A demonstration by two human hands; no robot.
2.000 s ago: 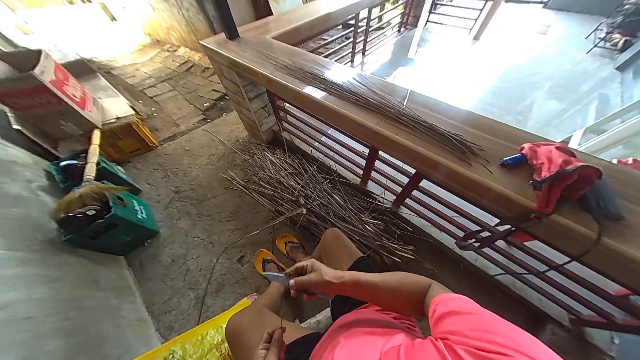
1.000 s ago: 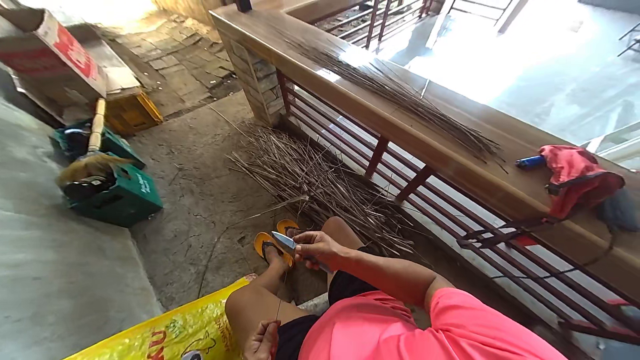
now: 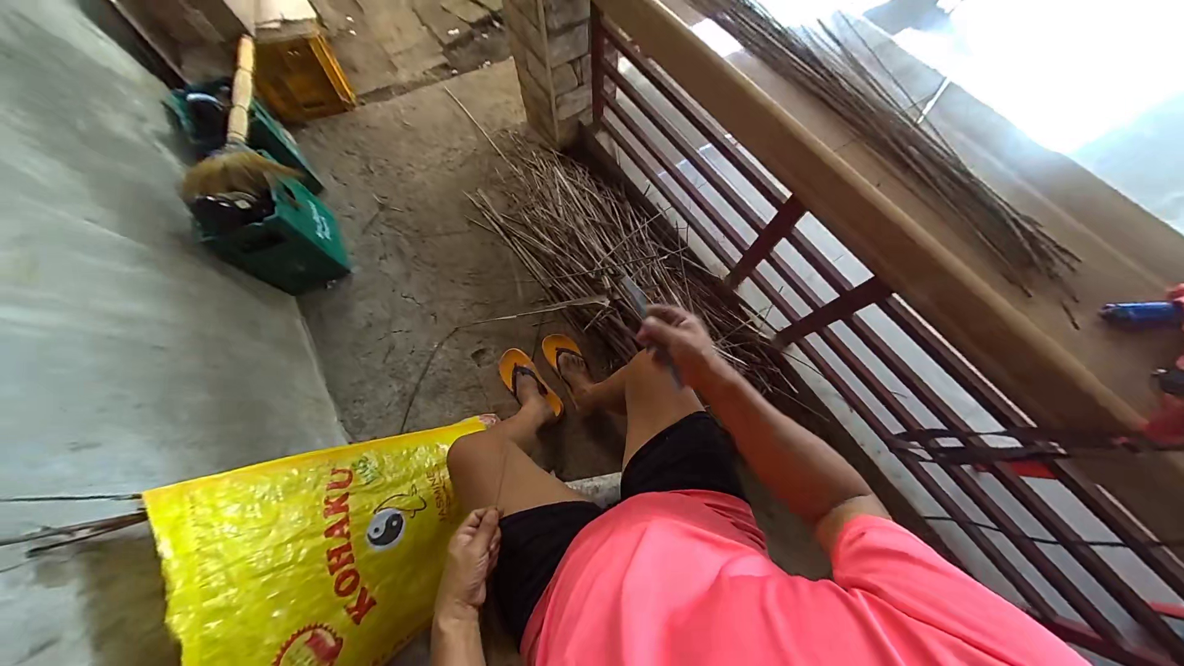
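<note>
My right hand point(image 3: 680, 342) is closed around a knife point(image 3: 635, 298), held above my right knee with the blade pointing up and away from me. Low by my left thigh, my left hand point(image 3: 476, 550) pinches a thin stick point(image 3: 503, 476) that rises over the thigh. Past the knife, a loose heap of thin brown sticks point(image 3: 592, 222) lies on the concrete floor against the railing. More long sticks point(image 3: 888, 120) rest in a bundle on the wooden ledge.
A yellow woven sack point(image 3: 268, 527) lies at my left, with sticks point(image 3: 83, 530) poking out beyond it. Green crates point(image 3: 310, 231), a broom point(image 3: 242, 102) and a yellow crate point(image 3: 305, 79) stand by the wall. The metal railing point(image 3: 772, 245) runs along my right, and a blue object point(image 3: 1138, 313) sits on its ledge.
My right hand with the knife has moved away from my left hand, toward the stick heap and over the right knee. The view has shifted, showing more of the yellow sack.
</note>
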